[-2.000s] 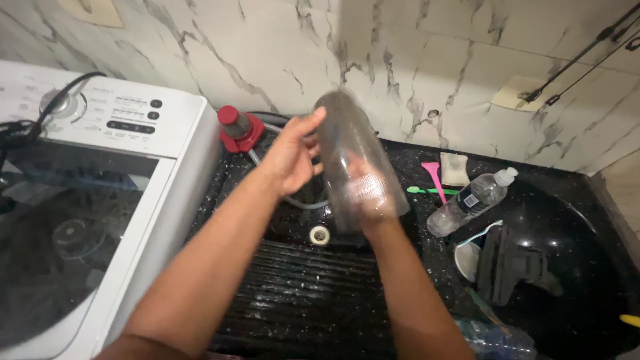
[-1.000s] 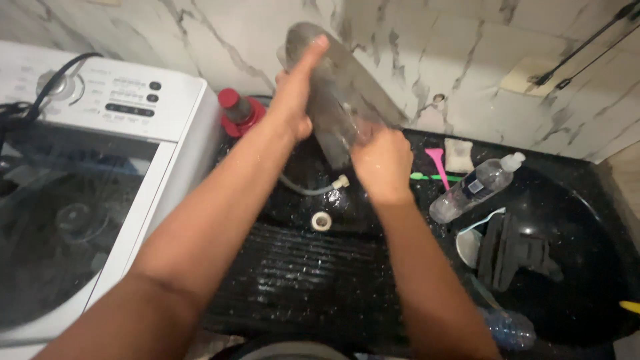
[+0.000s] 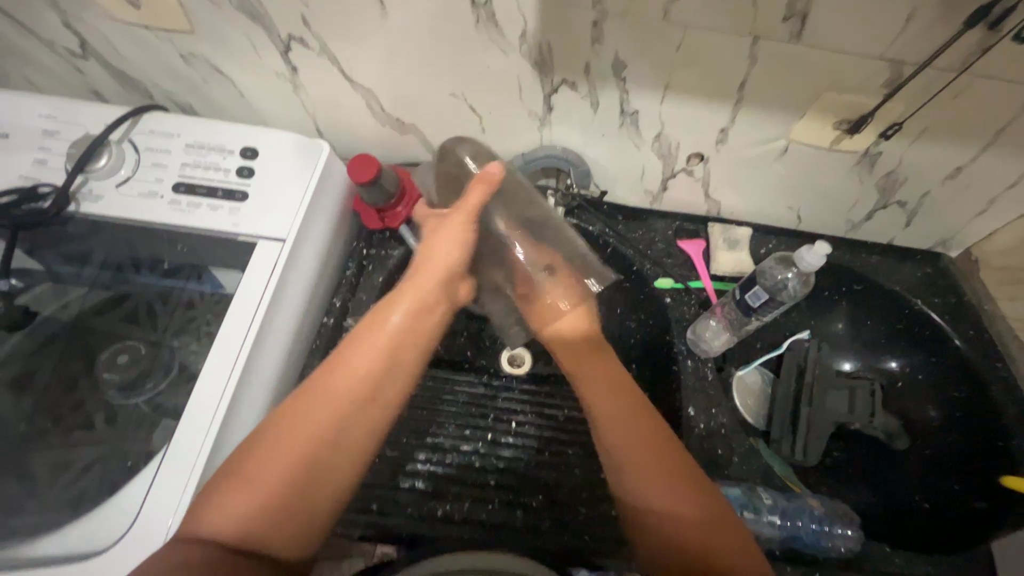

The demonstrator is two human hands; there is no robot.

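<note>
My left hand (image 3: 456, 240) grips a translucent grey plastic cylinder (image 3: 536, 212) from its left side, with the thumb laid over the outside. The cylinder tilts, its rounded end at the upper left and its open end at the lower right. My right hand (image 3: 560, 292) is inside that open end and shows through the wall; whether its fingers hold anything is unclear. Below the cylinder lies a small white ring (image 3: 516, 361) on the black speckled washboard sink (image 3: 496, 448). A red and grey plastic part (image 3: 382, 192) stands behind my left hand.
A white washing machine (image 3: 300, 200) borders the sink on the left. To the right are a pink brush (image 3: 698, 260), a green toothbrush (image 3: 680, 284), a sponge (image 3: 730, 249) and a clear bottle (image 3: 752, 304). Dark plastic parts (image 3: 816, 404) lie in the round basin; another bottle (image 3: 792, 520) lies near the front.
Both hands still have the cylinder between them. Its angle has changed, and it has come down from its raised position of one second ago, with my right hand now showing through its wall.
</note>
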